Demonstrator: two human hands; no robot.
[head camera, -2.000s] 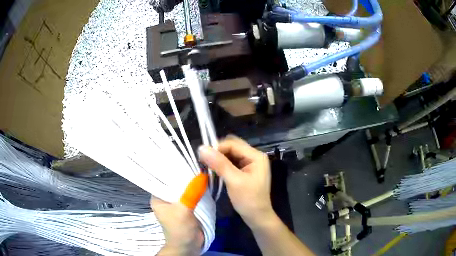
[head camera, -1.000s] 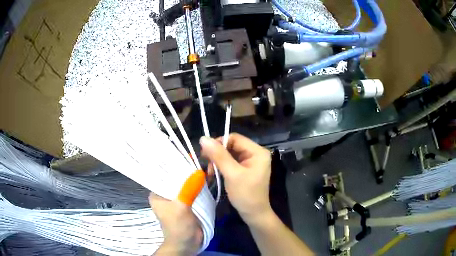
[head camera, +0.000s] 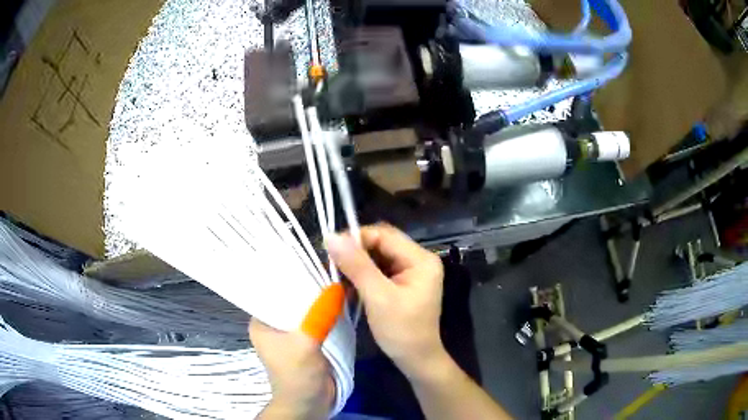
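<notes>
My left hand (head camera: 295, 361), with an orange cot (head camera: 324, 313) on a digit, grips the thick white cable bundle (head camera: 221, 254), which fans out up and left. My right hand (head camera: 398, 287) pinches white cables (head camera: 344, 193) between thumb and fingers, just right of the bundle. Several white cables run up from the hands toward the dark jaws (head camera: 369, 78) of the stripper; their tips are blurred at the jaws. A small orange fitting (head camera: 316, 72) sits on a slim rod above the jaws. Whether a tip is inside the jaws cannot be told.
Two air cylinders (head camera: 525, 157) with blue hoses (head camera: 566, 92) stand right of the jaws. Heaped white scrap (head camera: 189, 74) lies behind, against cardboard (head camera: 57, 148). Cable skeins (head camera: 107, 353) hang at left, others (head camera: 705, 328) at far right beside a tube rack (head camera: 566, 324).
Since one second ago, the jaw blocks have shifted and blurred. The cables near the right hand stand closer together, with tips nearer the jaws. Both hands have barely moved.
</notes>
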